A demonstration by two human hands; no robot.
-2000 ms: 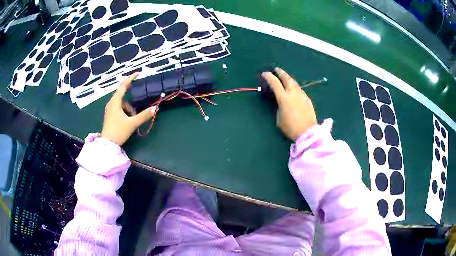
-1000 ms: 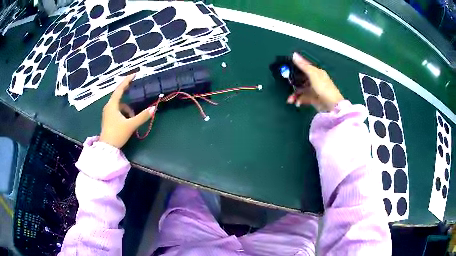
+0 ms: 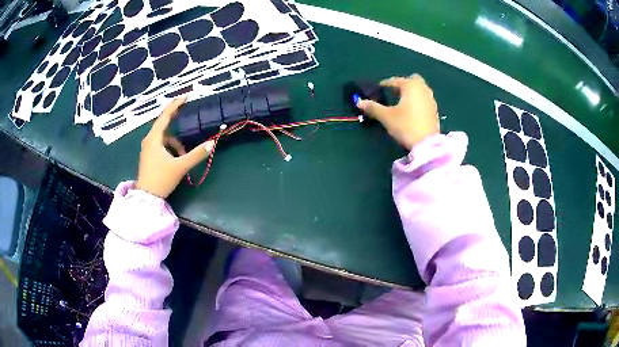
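Observation:
A row of black blower fans (image 3: 234, 110) stands side by side on the green bench. My left hand (image 3: 165, 150) holds the row's left end between thumb and fingers. Red, black and yellowish lead wires (image 3: 254, 126) lie across and in front of the row, with small white connectors (image 3: 288, 157) at their ends. My right hand (image 3: 412, 112) holds a single dark blower fan (image 3: 364, 93), with a blue spot showing, to the right of the row and apart from it. The fan is partly hidden by my fingers and slightly blurred.
Overlapping white liner sheets (image 3: 146, 66) with black shapes lie behind the row. A liner strip (image 3: 531, 203) lies right of my right arm, with a narrower strip (image 3: 600, 227) beyond it. The bench edge (image 3: 292, 256) curves in front. A dark crate (image 3: 64, 271) with tangled leads is at lower left.
My right hand first lifted the fan and moved right, turning it, then came back left toward the row with it. My left hand has stayed at the row's left end.

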